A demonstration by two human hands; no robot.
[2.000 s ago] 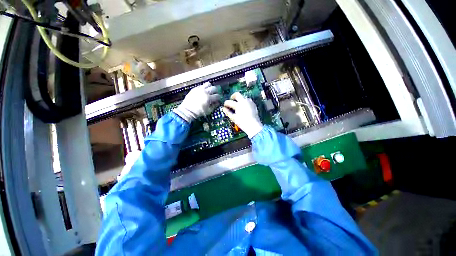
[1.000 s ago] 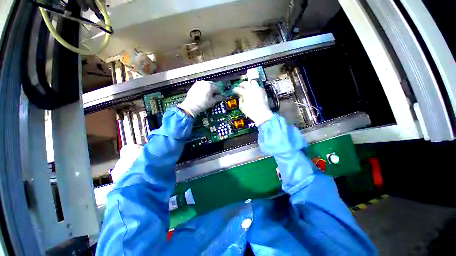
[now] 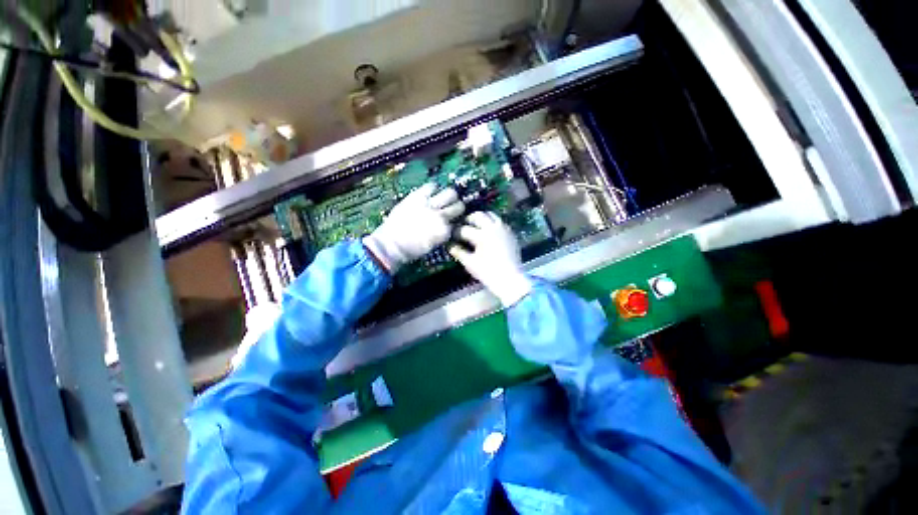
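A green populated board (image 3: pixel 357 209) lies between the two rails of the machine, crowded with small parts. My left hand (image 3: pixel 418 227), in a white glove, is over the middle of the board with its fingers bent down onto it. My right hand (image 3: pixel 488 251), also gloved, is just to its right over the board's near side, fingertips close to the left hand's. The hands cover the near middle of the board and the orange coils. Whether the fingers hold a small part cannot be seen.
A silver rail (image 3: pixel 403 141) runs behind the board, another (image 3: pixel 644 244) in front. The green control panel (image 3: pixel 483 357) carries a red knob (image 3: pixel 634 302) and a white button (image 3: pixel 662 287). Pale machine frame stands on both sides. A yellowish hose (image 3: pixel 91 119) hangs at upper left.
Both hands have moved from the far middle of the board towards its near side. The view has shifted slightly, and the orange coils are now covered.
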